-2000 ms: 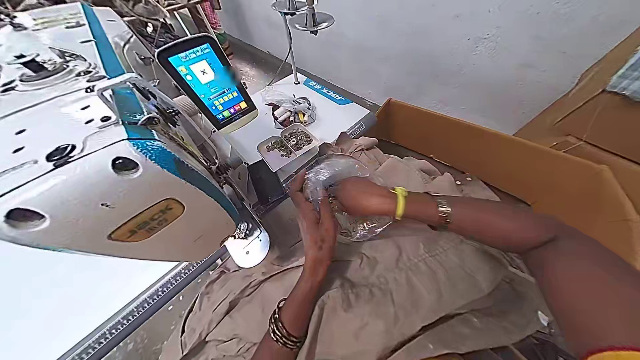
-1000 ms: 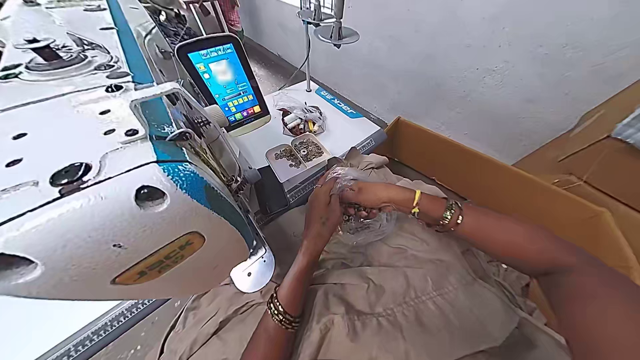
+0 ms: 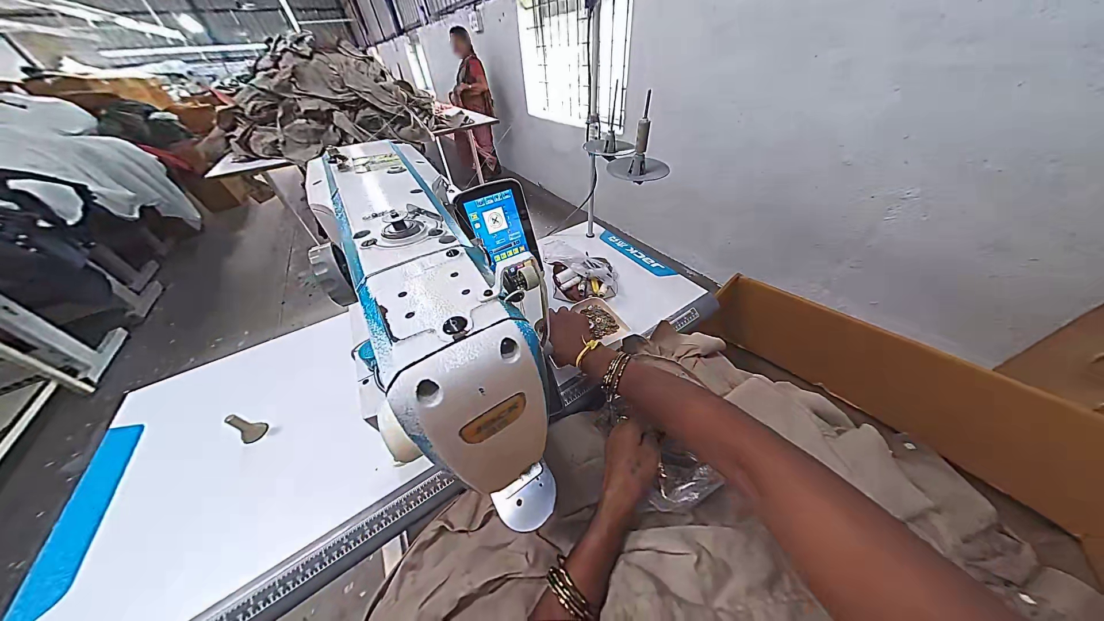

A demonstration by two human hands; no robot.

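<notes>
My left hand (image 3: 630, 457) grips the gathered top of a clear plastic bag (image 3: 686, 483) above khaki cloth (image 3: 724, 552). My right hand (image 3: 569, 335) reaches across to a small open tray (image 3: 601, 321) that holds many small buttons or metal pieces. The right fingers are partly hidden behind the sewing machine head, so whether they hold anything cannot be told. A Jack sewing machine (image 3: 466, 405) stands just left of both hands, its lit control panel (image 3: 500, 222) behind the head.
Behind the tray lies a plastic bag of thread spools (image 3: 582, 280). A thread stand (image 3: 638, 168) rises from the white table (image 3: 259, 500). A cardboard box wall (image 3: 880, 405) borders the cloth at right. Farther back are a heap of garments (image 3: 328, 95) and a person (image 3: 473, 95).
My right hand has moved from the plastic bag to the tray of small pieces. My left hand stays at the bag. The view has swung up and left.
</notes>
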